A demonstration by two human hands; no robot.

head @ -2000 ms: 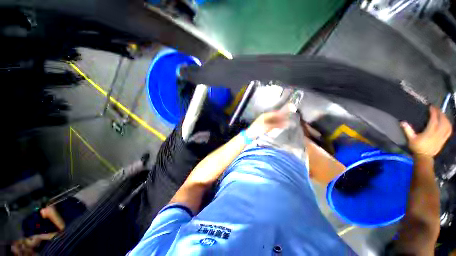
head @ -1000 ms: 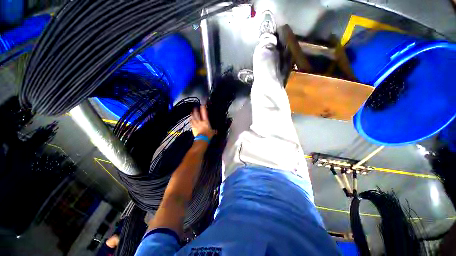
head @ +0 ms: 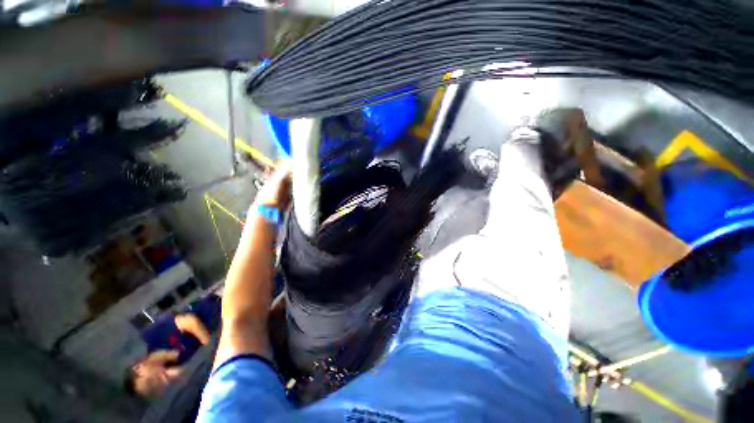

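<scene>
A thick bundle of black cables [head: 496, 49] spans the top of the view, its rounded left end over the top of a pale round rail [head: 305, 178]. More black cables [head: 343, 277] hang in a dark mass below and right of the rail. My left hand [head: 279, 183] is bare and blurred, just left of the rail with the arm reaching up to it. Its fingers are partly hidden, so I cannot tell what it grips. My right hand is not in view.
A blue bin [head: 707, 289] with black pieces stands at the right, beside a brown board [head: 616, 235]. Another blue bin [head: 388, 120] is behind the rail. Dark cables [head: 83, 165] hang at the left. A person [head: 169, 355] is at lower left.
My left hand has moved from the hanging cables to the rail's left side. The upper cable bundle now stretches across the top right. My right hand, on the bundle two seconds ago, is out of view.
</scene>
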